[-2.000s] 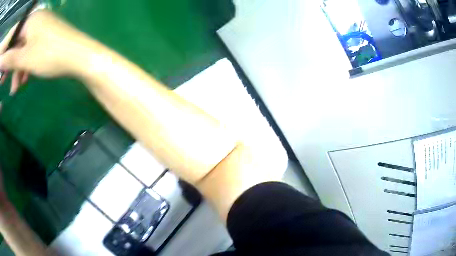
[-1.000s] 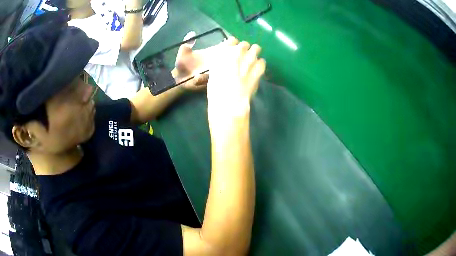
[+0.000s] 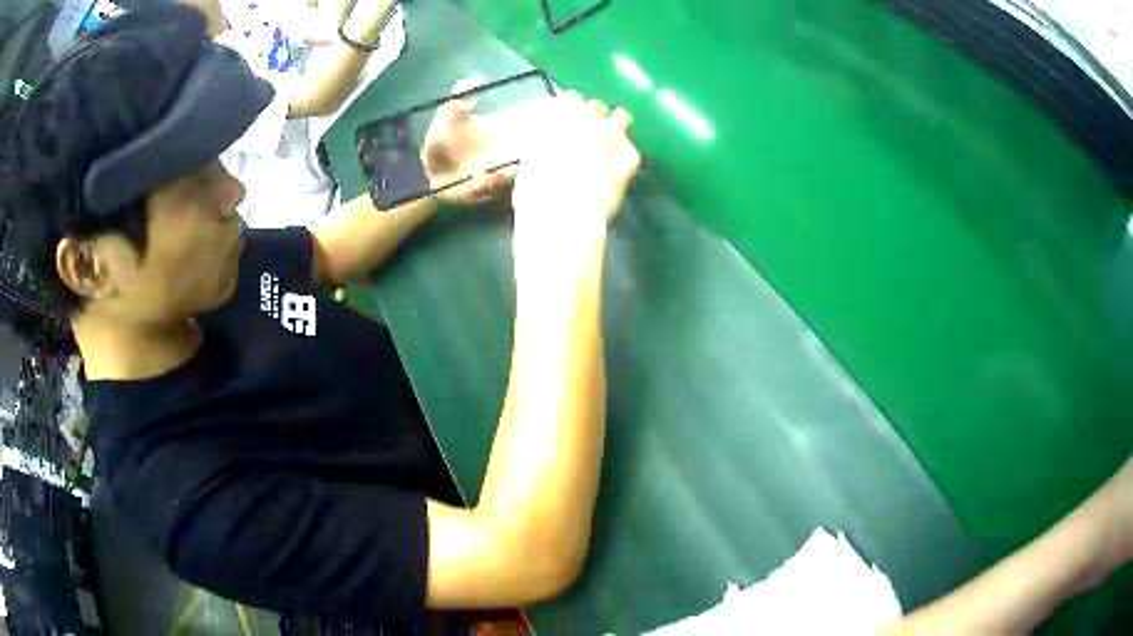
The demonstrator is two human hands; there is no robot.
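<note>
Neither of my hands is in view. A bare forearm, seemingly mine, crosses the lower right corner, and its hand is cut off by the picture's edge. A white mat (image 3: pixel 808 590) with a rough edge lies on the bench at the bottom. Another worker's hands hold a thin black phone frame (image 3: pixel 395 162), mostly open with a solid dark panel at its left end. Whether those hands hold a tool cannot be seen.
The worker (image 3: pixel 236 460) in a black shirt and dark cap sits at the left, forearm over the dull green bench edge (image 3: pixel 708 410). A glossy green belt (image 3: pixel 845 224) runs beyond. Another black frame (image 3: pixel 574 22) is cut off at the top. Another person's arm shows at the upper left.
The view has swung from my own bench and the machine to the neighbouring worker. Since a second ago, more white mat and a forearm have come into view at the lower right.
</note>
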